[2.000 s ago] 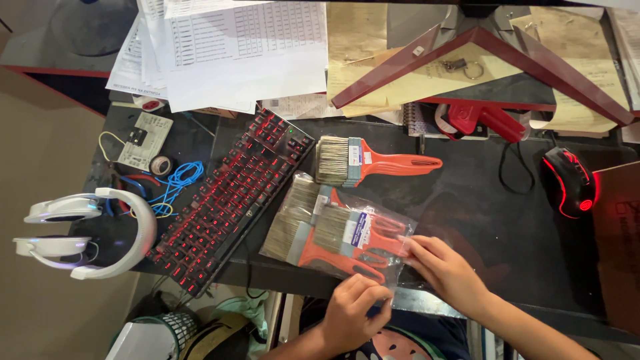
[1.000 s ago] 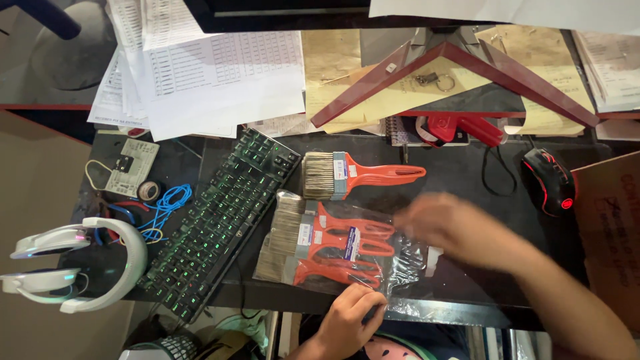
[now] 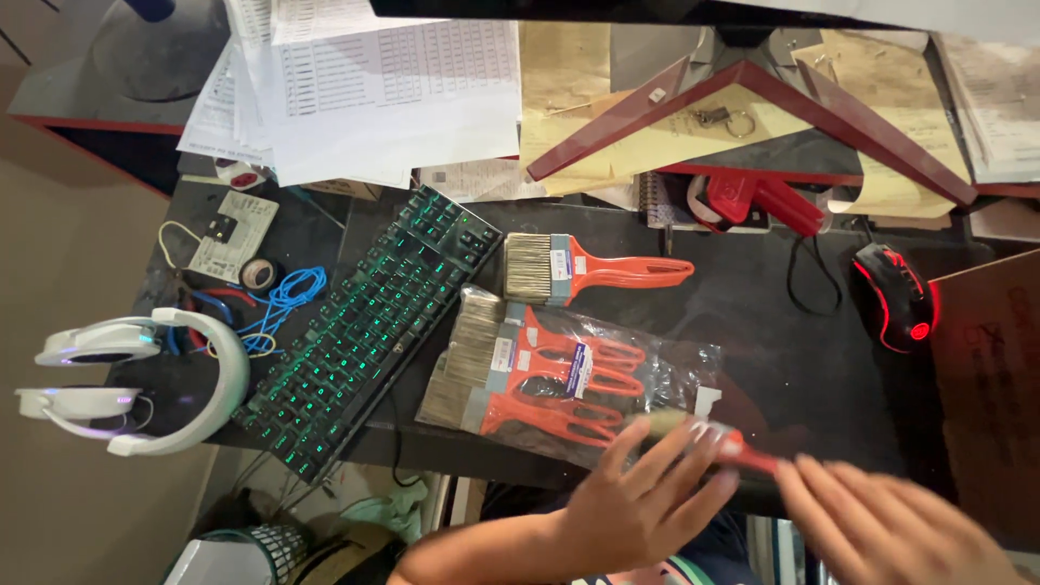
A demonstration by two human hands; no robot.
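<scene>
My left hand (image 3: 650,500) holds the bristle end of a blurred paintbrush (image 3: 756,457) with a red-orange handle, low at the desk's front edge. My right hand (image 3: 869,508) has its fingertips on the end of that handle. Just left of the hands, several orange-handled paintbrushes (image 3: 544,374) lie in a clear plastic bag (image 3: 686,370), bristles to the left. Above the bag another wide paintbrush (image 3: 630,272) with an orange handle and a metal ferrule lies loose, its bristles near the keyboard.
A lit keyboard (image 3: 366,337) lies slanted left of the brushes, with a white headset (image 3: 231,382) and blue cord (image 3: 296,296) beyond. Papers (image 3: 398,97) and a red monitor stand (image 3: 634,122) are at the back. A mouse (image 3: 894,296) and cardboard box (image 3: 991,366) are at right.
Two seconds ago both hands were at the bagged brushes; now they are at a separate brush to the right of them. The keyboard's lights went from red to green.
</scene>
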